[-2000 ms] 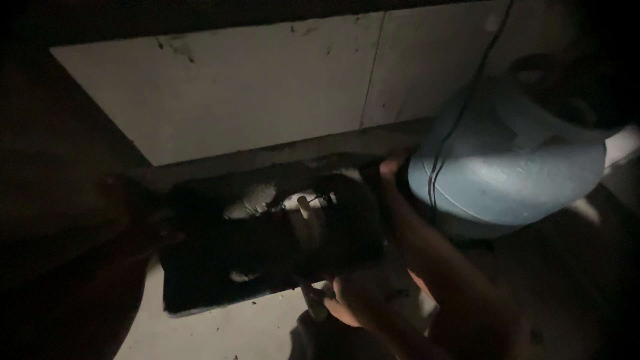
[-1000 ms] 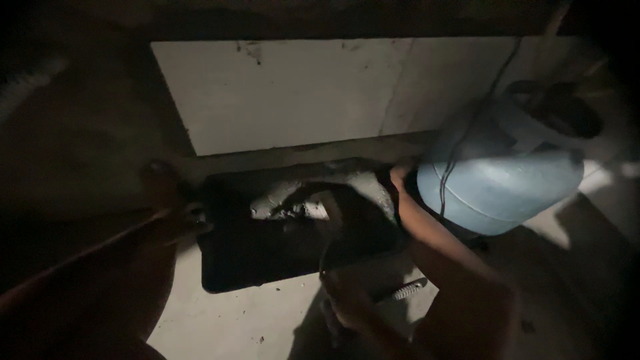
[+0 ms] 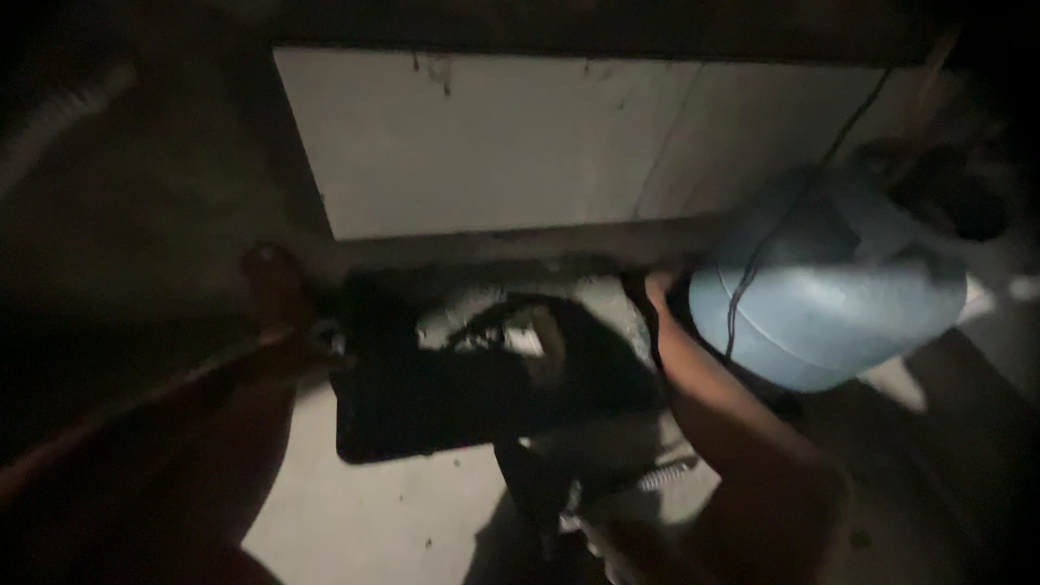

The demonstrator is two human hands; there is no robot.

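Note:
A dark, shallow rectangular tray or case lies on the pale floor between my bare feet. Pale patches and a small light-coloured block-like piece show inside it, too dim to identify. My left hand is in deep shadow at the tray's left edge; its fingers are barely visible. Low in the picture, below the tray, is my right hand, dark and blurred. A small pale thing shows by its fingers; whether it is held is unclear.
A light blue gas cylinder stands at the right, with a dark cable running across it. Beyond the tray is a white panel or tiled surface. A ridged, spring-like object lies on the floor near my right leg.
My right hand has moved from the tray's near edge down toward the bottom of the picture. My left hand remains by the tray's left side. The view has shifted.

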